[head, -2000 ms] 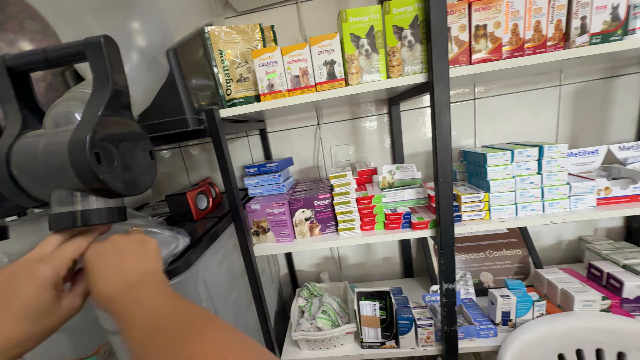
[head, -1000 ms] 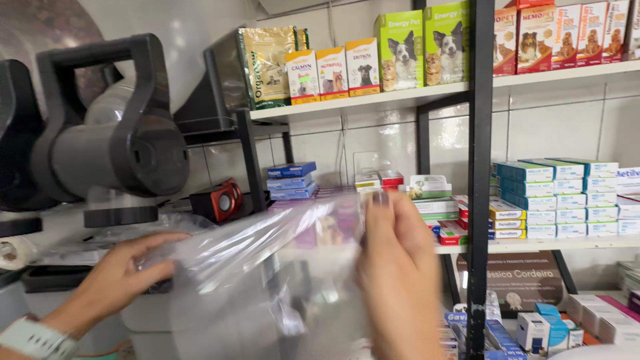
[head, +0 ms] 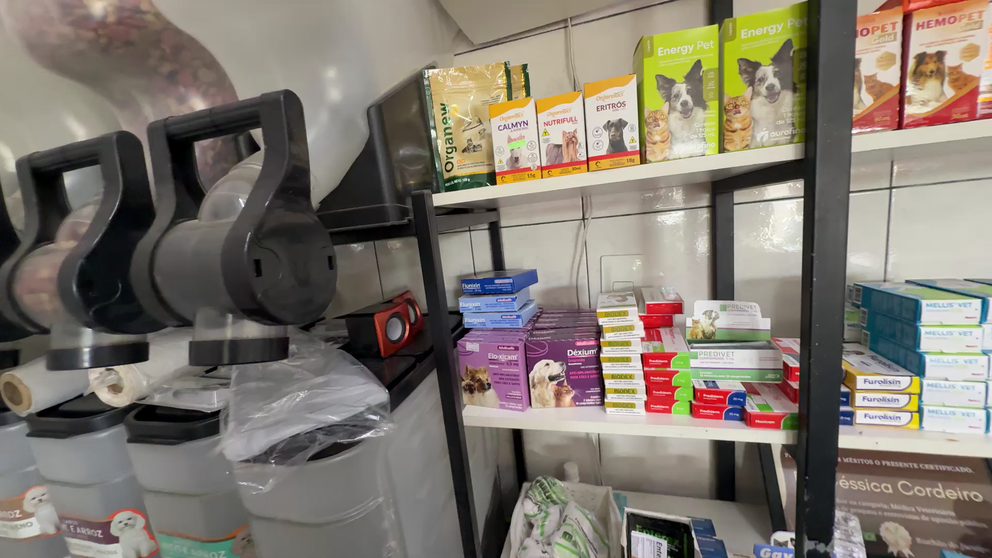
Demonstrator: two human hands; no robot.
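Neither of my hands shows in this frame. At the left, a bulk dispenser with a black loop handle (head: 283,194) has a short clear spout with a dark ring at its foot. Below it, clear plastic bags (head: 306,387) lie crumpled over a grey translucent bin (head: 318,496). A second dispenser (head: 93,240) stands farther left. Two rolls of plastic bags (head: 116,381) lie on the lidded bins beneath it.
A black-framed shelf unit (head: 632,422) holds boxes of pet medicine at the centre and right. A red and black speaker (head: 387,325) sits beside its left post (head: 446,349). Lower down is a white basket (head: 604,500) with green-and-white packets.
Both hands have gone out of view. One second ago they held a clear plastic bag in front of the shelves; that bag no longer shows between hands.
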